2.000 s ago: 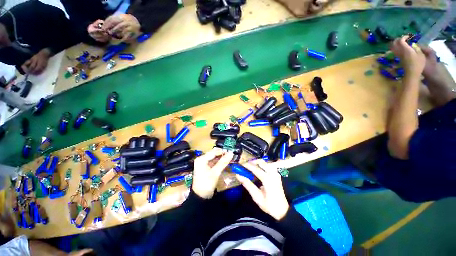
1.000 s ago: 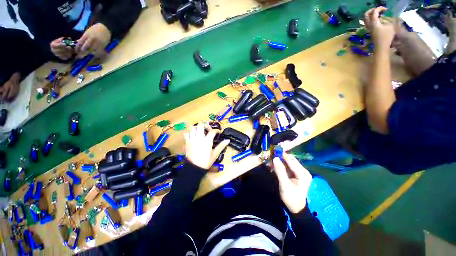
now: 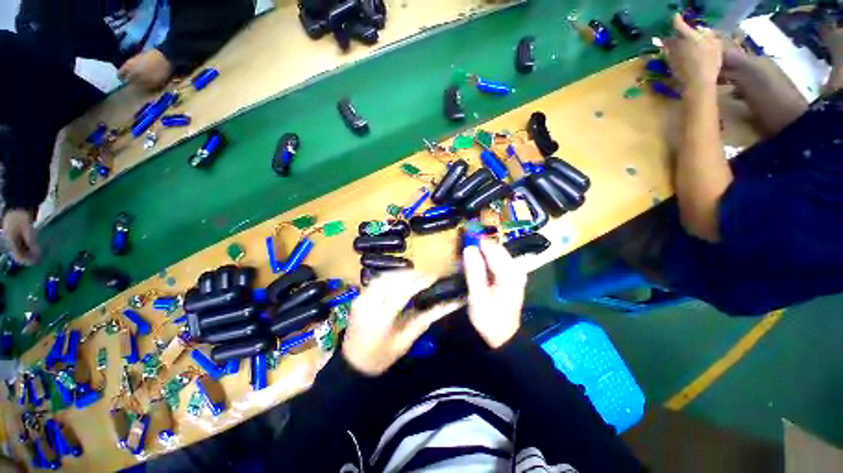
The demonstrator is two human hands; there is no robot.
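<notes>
My left hand (image 3: 381,319) holds a black housing (image 3: 439,293) near the bench's front edge; its fingers are blurred. My right hand (image 3: 496,291) is beside it and pinches a blue battery (image 3: 474,236) at its fingertips, with a bit of green at the top. The fingers hide part of both things. Black housings (image 3: 381,236) lie just behind my hands, some with green boards on them. Another pile of black housings (image 3: 222,314) lies to the left, beside two wired blue batteries (image 3: 298,254).
A green conveyor belt (image 3: 240,199) runs behind the bench (image 3: 619,139) and carries scattered housings. Many wired battery-and-board subassemblies (image 3: 69,356) cover the bench's left end. A worker's arm (image 3: 700,157) is at the right, another person sits opposite. A blue stool (image 3: 596,369) stands below right.
My left hand has picked up a black housing from the bench. My right hand has moved left and up with the blue battery. Housings on the belt have shifted left.
</notes>
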